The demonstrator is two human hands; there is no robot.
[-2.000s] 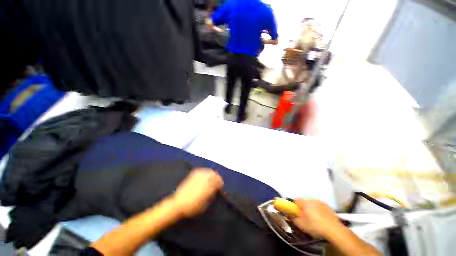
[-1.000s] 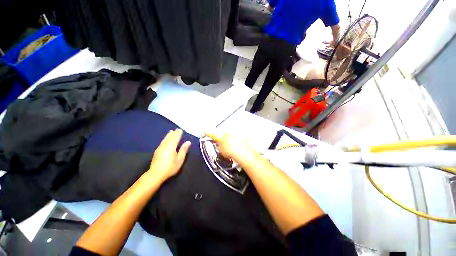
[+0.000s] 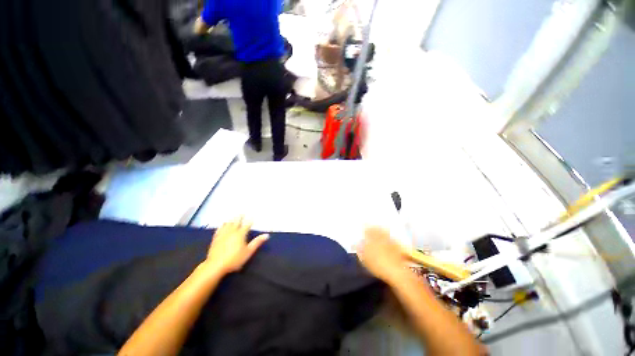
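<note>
A dark suit jacket (image 3: 271,306) lies over the navy padded pressing board (image 3: 139,240). My left hand (image 3: 233,249) lies flat on the cloth near the board's far edge, fingers spread. My right hand (image 3: 381,252) is blurred at the board's right end, by the jacket's edge; whether it holds cloth cannot be told. No iron shows in it. A yellow bar or handle (image 3: 440,265) and cluttered metal parts (image 3: 465,292) lie just right of it; the iron cannot be made out clearly there.
Dark jackets (image 3: 83,83) hang at upper left. A crumpled dark heap (image 3: 28,215) lies left of the board. A white table (image 3: 292,191) extends behind. Hoses and a pale arm (image 3: 557,236) cross at right, by a black rectangle (image 3: 493,261). A person in blue (image 3: 254,35) stands beyond, near a red object (image 3: 338,132).
My right hand has left the iron and moved right to the board's end. My left hand still rests on the jacket. The view has turned right, and the jacket lies differently on the board.
</note>
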